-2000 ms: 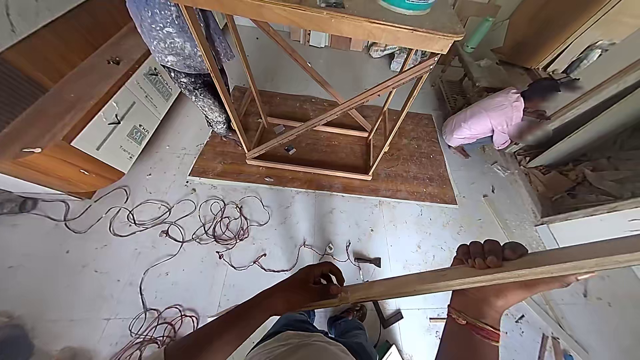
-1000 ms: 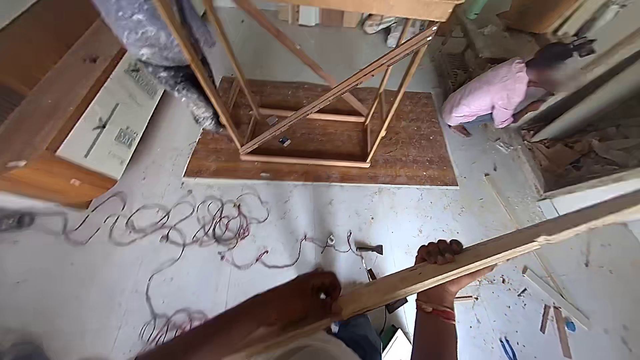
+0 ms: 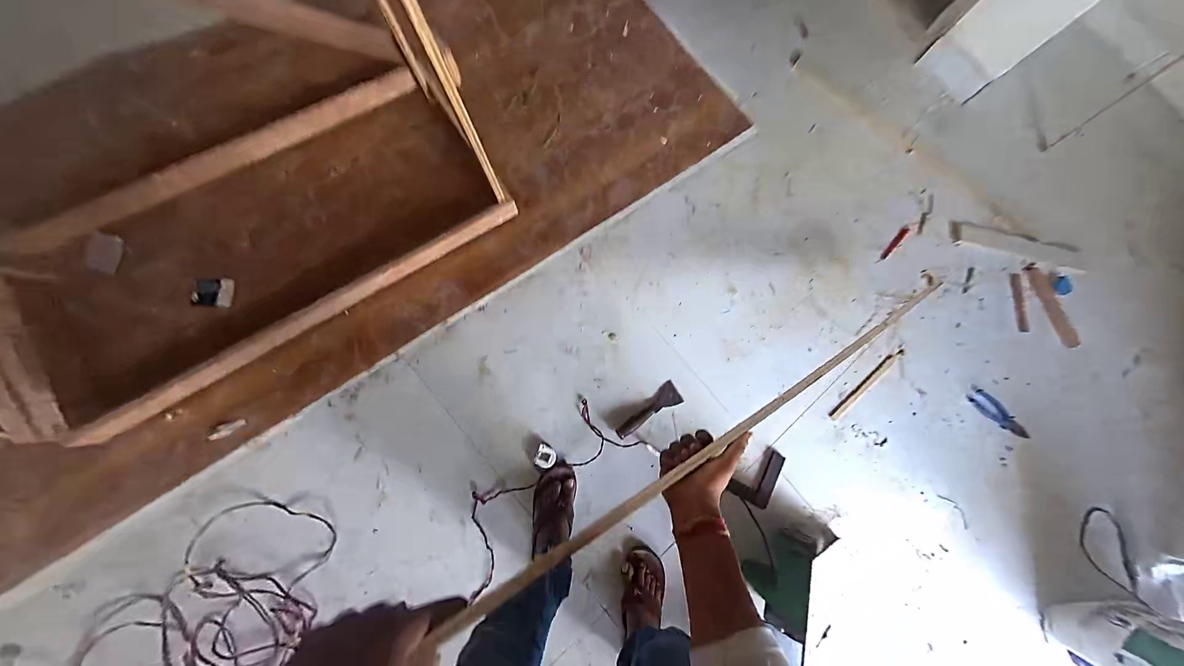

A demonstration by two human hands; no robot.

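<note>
A long thin wooden strip (image 3: 795, 393) runs slantwise from the bottom middle up to the right. My right hand (image 3: 698, 467) is closed around its middle, with a red thread at the wrist. At the strip's lower end my left hand (image 3: 393, 634) grips it, dark and blurred at the bottom edge. Just above my right hand a hatchet-like tool (image 3: 652, 407) lies on the floor, and an L-shaped dark piece (image 3: 763, 478) lies just right of that hand.
A wooden frame (image 3: 305, 324) stands on a brown board (image 3: 592, 139) at upper left. Tangled wires (image 3: 231, 601) lie at lower left. Blue-handled pliers (image 3: 997, 412), wood offcuts (image 3: 1053, 308) and a red-handled tool (image 3: 894, 242) lie on the right. A white box-like object (image 3: 1008, 42) is at the top right.
The view has swung down toward the floor. The strip, held in both hands throughout, now appears narrower. The seated person in pink and the one by the frame are out of view.
</note>
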